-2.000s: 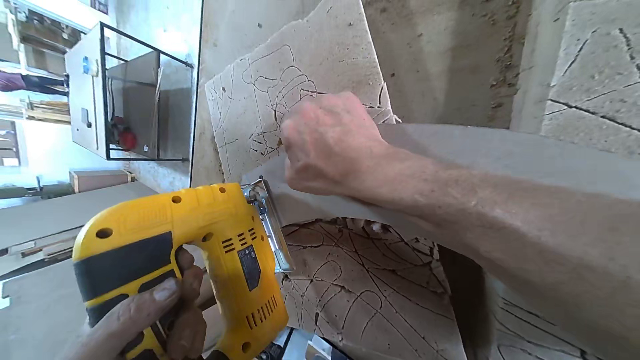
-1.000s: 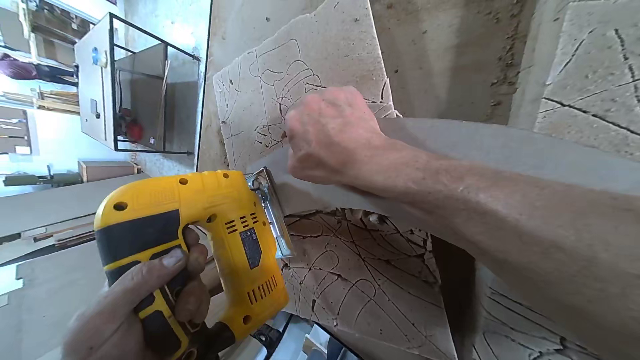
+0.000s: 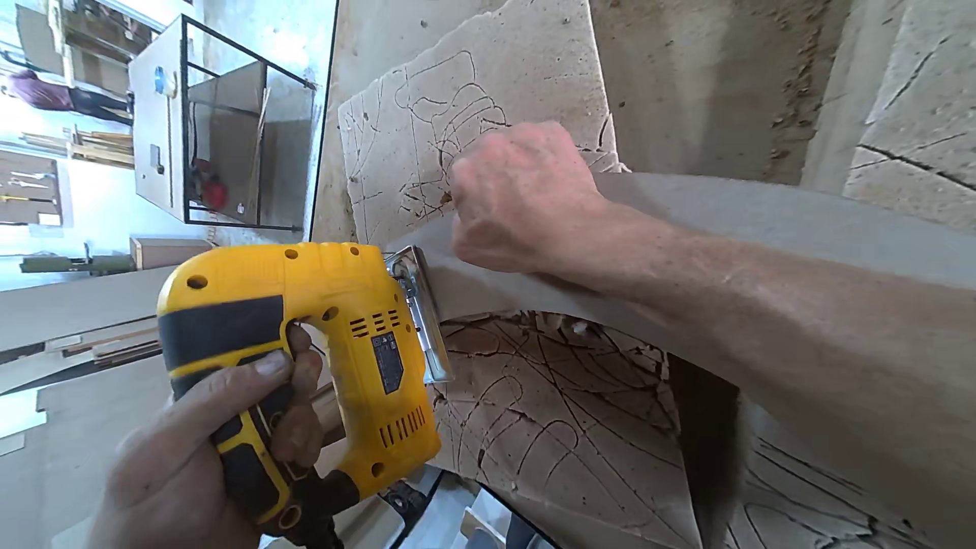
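Note:
My left hand (image 3: 221, 435) grips the rear handle of a yellow and black jigsaw (image 3: 366, 358), its thumb on the near side and fingers around the handle. The jigsaw's metal shoe (image 3: 427, 320) stands against the left end of a curved grey board (image 3: 709, 202). The blade's contact with the board is hidden. My right hand (image 3: 526, 194) is curled into a fist at the board's upper edge, just right of the shoe; its fingertips are hidden, so whether it grips the board cannot be told. My right forearm lies across the board.
Light slabs with carved lines lie above (image 3: 534, 46) and below (image 3: 564, 450) the board, with another at the upper right (image 3: 915, 122). A metal-framed table (image 3: 160, 130) stands at the upper left, a person (image 3: 61, 95) beyond it. Stacked boards (image 3: 91, 351) lie at left.
The jigsaw in my left hand has shifted slightly upward in view relative to the board. My right hand has kept its place on the board.

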